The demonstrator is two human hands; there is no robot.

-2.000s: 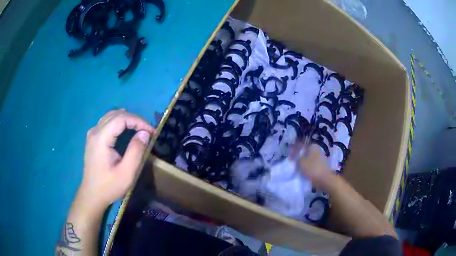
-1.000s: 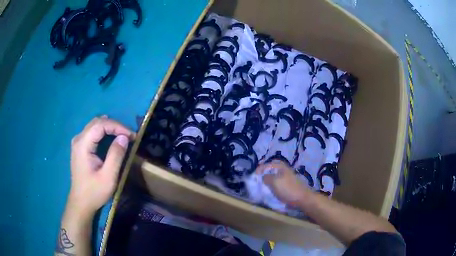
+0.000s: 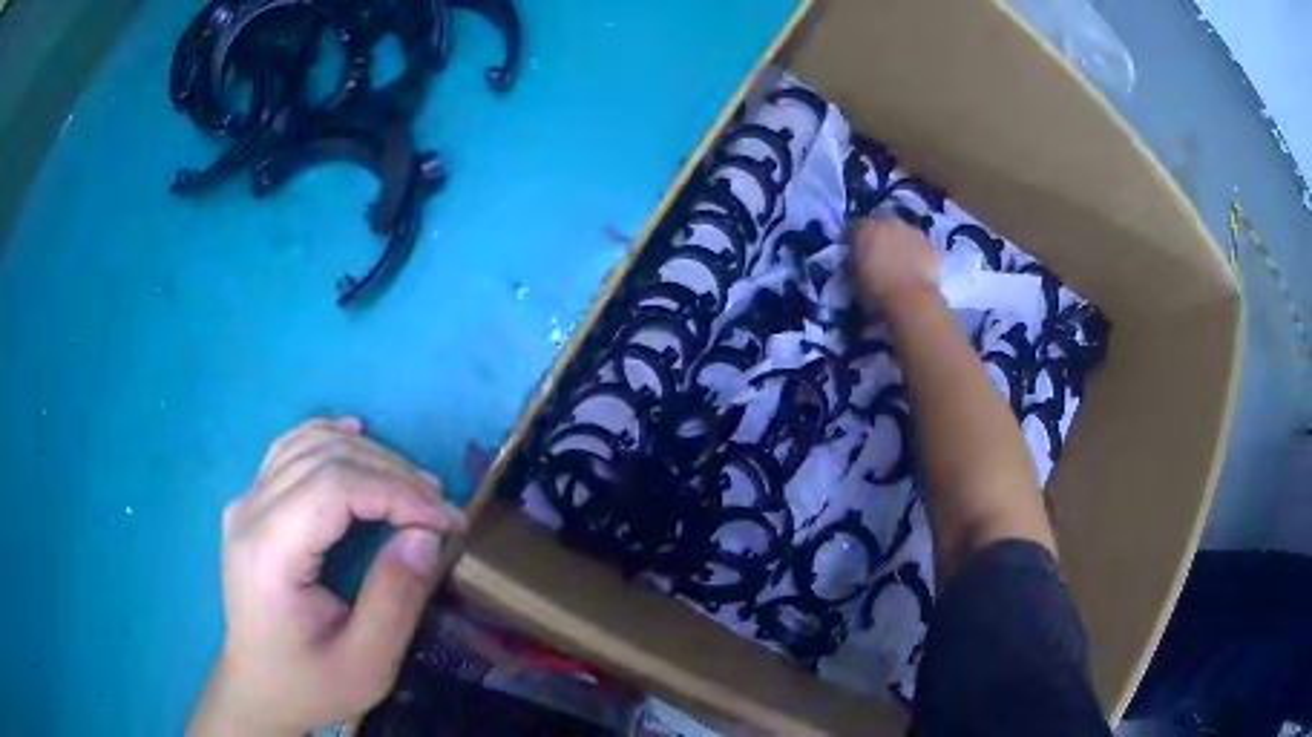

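Note:
A large open brown carton [image 3: 1151, 245] holds many black C-shaped yokes [image 3: 842, 562] in rows on white sheets [image 3: 817, 173]. My left hand [image 3: 338, 554] is at the carton's near left edge, its thumb and fingers pinching the cardboard rim. My right hand [image 3: 895, 262] is inside the carton, towards its far side, over yokes and white sheet. Its fingertips are blurred and partly hidden, so I cannot tell whether it grips anything.
A pile of loose black yokes [image 3: 324, 108] lies on the blue-green bench [image 3: 360, 346] at the upper left. A clear plastic bag [image 3: 1086, 43] is beyond the carton. Yellow-black floor tape [image 3: 1266, 267] runs at the right.
My right hand has moved from the near side of the carton to its far side. The crumpled white sheet it held no longer shows at the near wall. My left hand stays at the rim.

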